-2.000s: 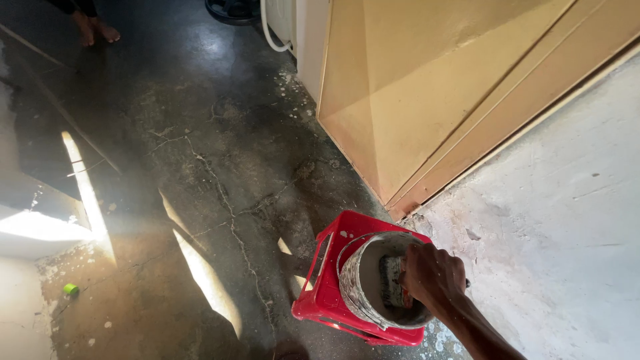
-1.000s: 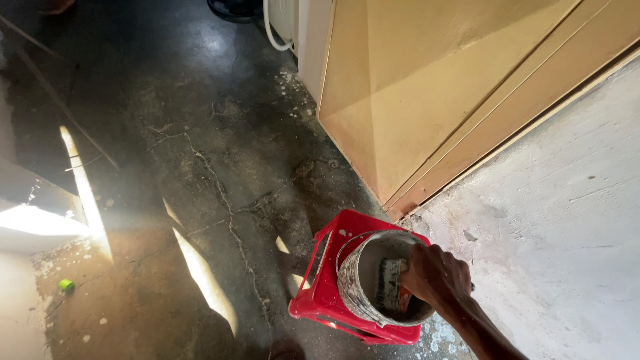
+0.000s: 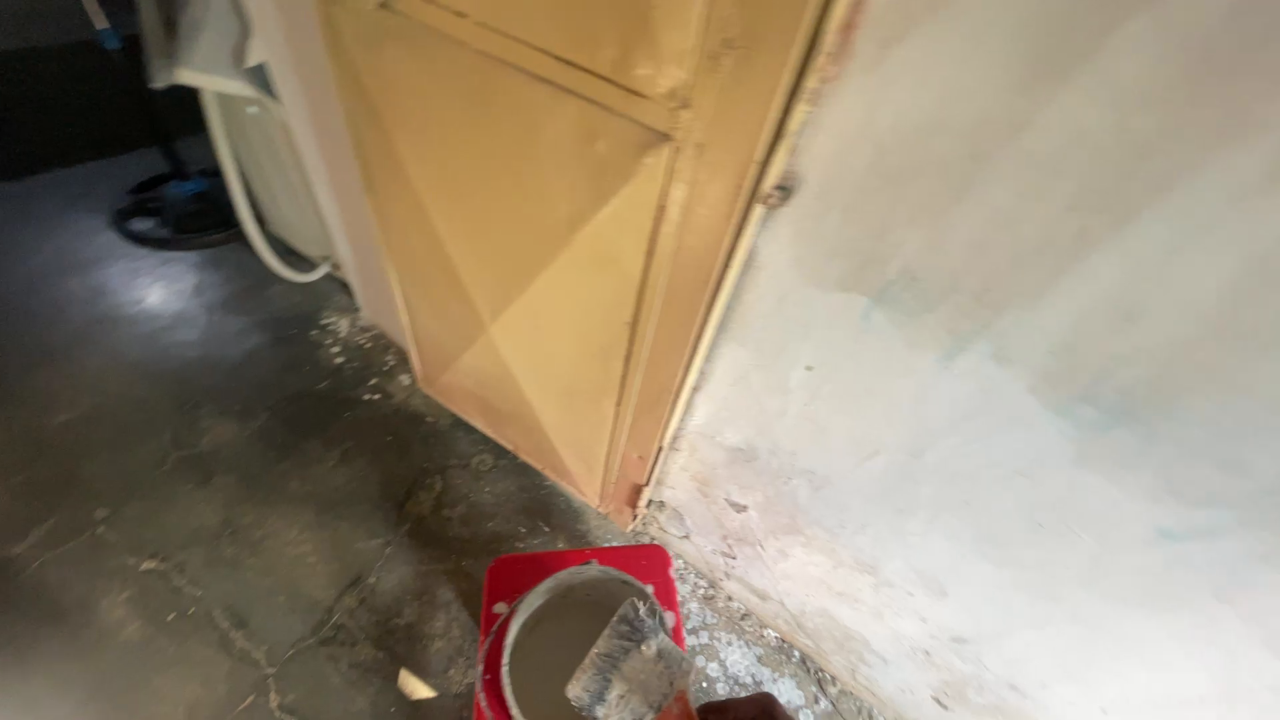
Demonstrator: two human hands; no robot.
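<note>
At the bottom edge, my right hand [image 3: 745, 706] is shut on a paintbrush [image 3: 630, 665] with whitish, paint-caked bristles; only a small part of the hand shows. The brush is over the right side of a round bucket [image 3: 512, 640] that holds greyish-white paint. Under the bucket is a red plastic stool [image 3: 655, 562], spotted with white drips. My left hand is out of view.
A yellow-tan metal door [image 3: 520, 250] meets a patchy whitewashed wall [image 3: 950, 450] at the right. The dark floor [image 3: 250, 500] is cracked and splattered near the wall. A black round stand base [image 3: 180, 215] and a white hose [image 3: 250, 220] are at the upper left.
The brush was down inside the bucket and now shows above its rim. The view has swung up and right toward the wall; the person's feet seen earlier are out of view.
</note>
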